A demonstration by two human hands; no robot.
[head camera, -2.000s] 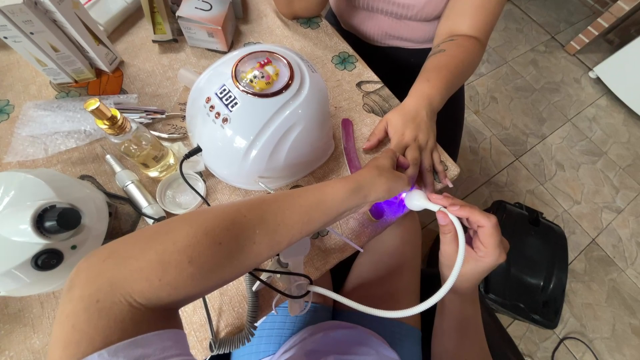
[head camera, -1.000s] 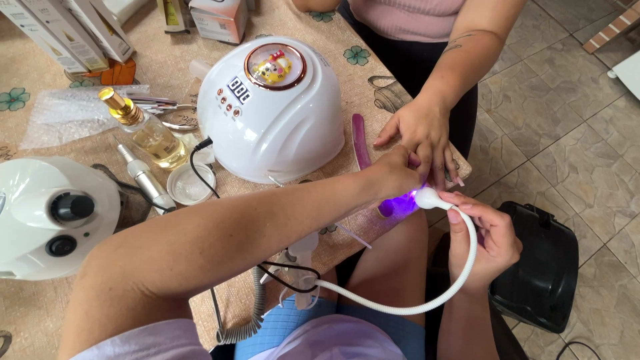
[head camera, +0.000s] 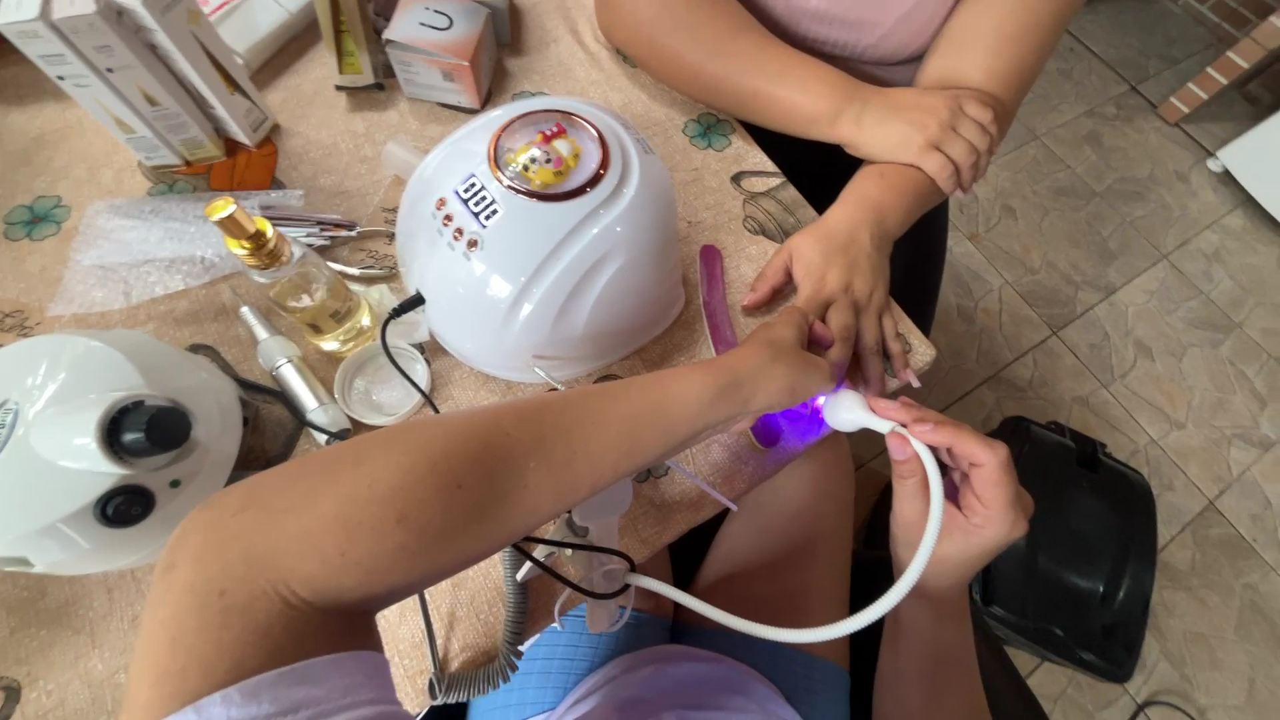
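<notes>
My right hand [head camera: 955, 485] holds the white head of a gooseneck UV lamp [head camera: 850, 411], whose purple light falls near another person's fingertips. My left hand [head camera: 785, 360] grips a finger of that person's hand [head camera: 845, 270], which lies palm down at the table's corner. The lamp's white flexible neck [head camera: 925, 550] curves down to a clamp [head camera: 600, 560] at the table edge. A pink nail file [head camera: 714, 300] lies beside my left wrist. Left of it stands a white dome nail lamp [head camera: 540, 260] with a lit display. Purple light covers a curved item [head camera: 775, 428] under my left hand.
An electric nail drill's control unit [head camera: 60, 480], its handpiece [head camera: 290, 370], a glass bottle [head camera: 320, 300] with a gold cap and a small round dish [head camera: 383, 383] occupy the left side. Boxes [head camera: 440, 55] stand at the back. A black bin [head camera: 1070, 550] is on the floor at right.
The other person's second hand has come across and now rests on their own forearm. My two hands keep nearly the same pose, with the lamp head still lit at the fingertips.
</notes>
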